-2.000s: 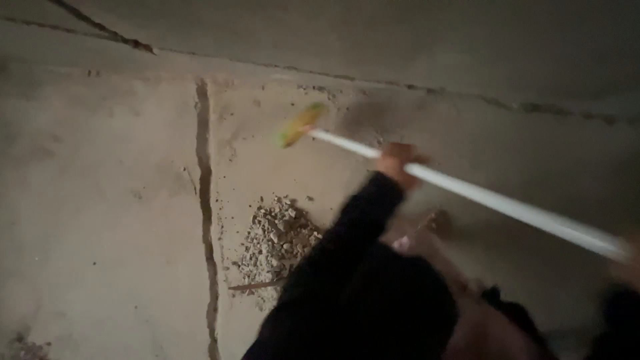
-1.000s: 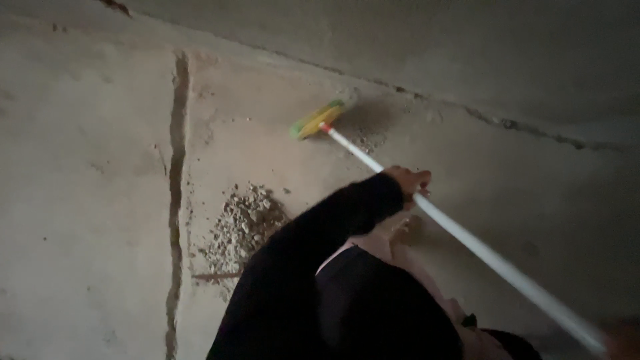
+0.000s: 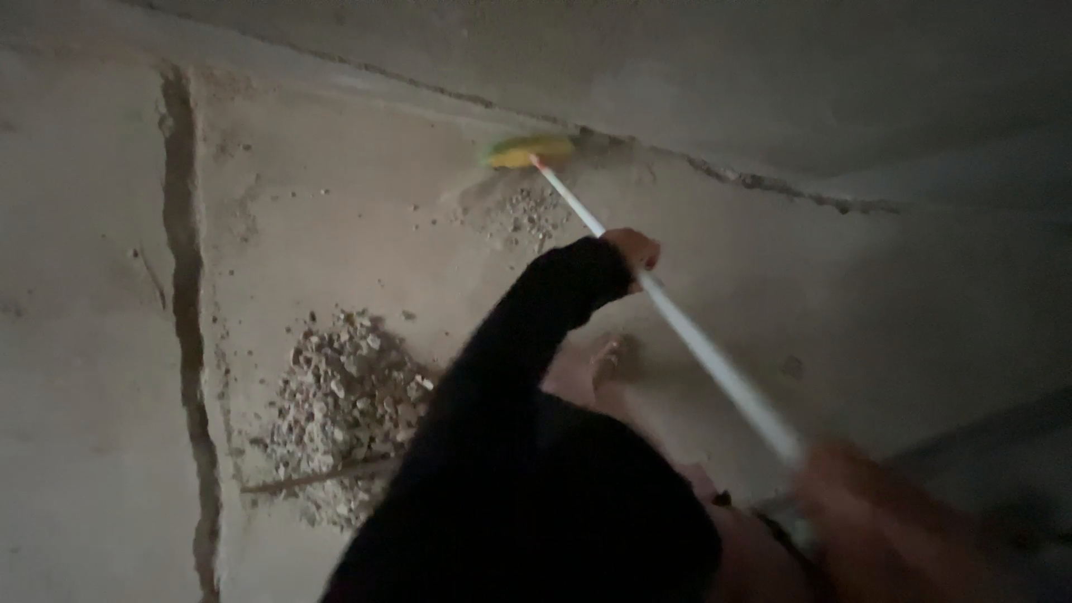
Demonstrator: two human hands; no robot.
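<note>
A broom with a yellow and green head [image 3: 532,152] and a white pole [image 3: 712,352] reaches across the dusty concrete floor. My left hand [image 3: 634,254], below a black sleeve, is closed around the pole's upper part. Lower right, my right hand [image 3: 863,494] grips the pole nearer its other end and is blurred. The broom head lies close to the foot of the wall, with a small scatter of rubble [image 3: 532,213] just below it. A larger heap of broken rubble [image 3: 343,394] is at the lower left, partly hidden by my left sleeve.
A rough groove [image 3: 186,293] runs down the floor at the left. A thin rod or stick [image 3: 310,479] lies across the large heap. The wall [image 3: 754,75] meets the floor along a cracked, slanting edge. A bare foot [image 3: 610,356] shows beside my dark clothing.
The broom head has moved along the floor, away from the groove and closer to the wall's foot. Both hands have stayed on the pole, which is now at a steeper slant.
</note>
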